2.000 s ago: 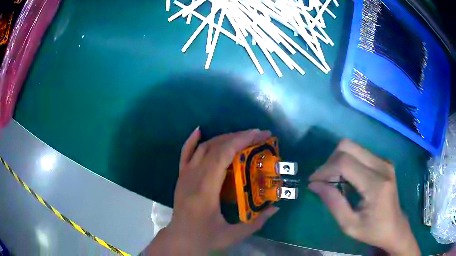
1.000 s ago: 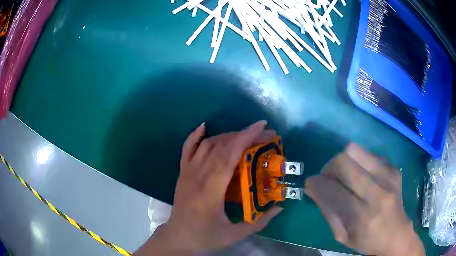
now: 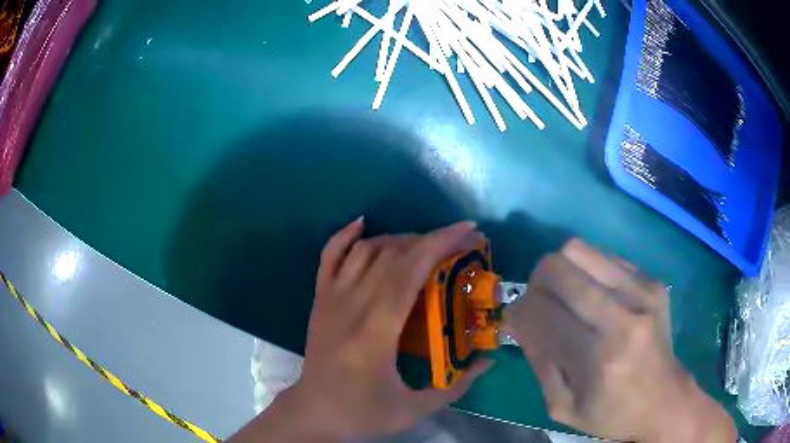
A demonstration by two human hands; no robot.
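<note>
My left hand [image 3: 359,320] grips an orange connector [image 3: 440,333] from behind, low in the middle of the view. Its flange with the black seal faces right. The upper silvery terminal tab [image 3: 513,292] shows; the lower one is mostly hidden by my right hand. My right hand [image 3: 598,333] is at the terminal side, fingertips pinched together between the tabs. It is slightly blurred. Any lead in its fingertips is hidden.
White tubes [image 3: 485,60] lie in a loose pile at the top. A blue tray [image 3: 684,203] with dark leads [image 3: 693,95] is at the upper right. A crinkled clear bag [image 3: 767,346] is at the right edge. Pink film [image 3: 43,86] is at the left edge, above grey floor with yellow-black tape.
My right hand has moved left onto the connector's terminals, covering most of the lower tab. The thin dark lead seen in its fingers two seconds ago no longer shows. My left hand still grips the connector.
</note>
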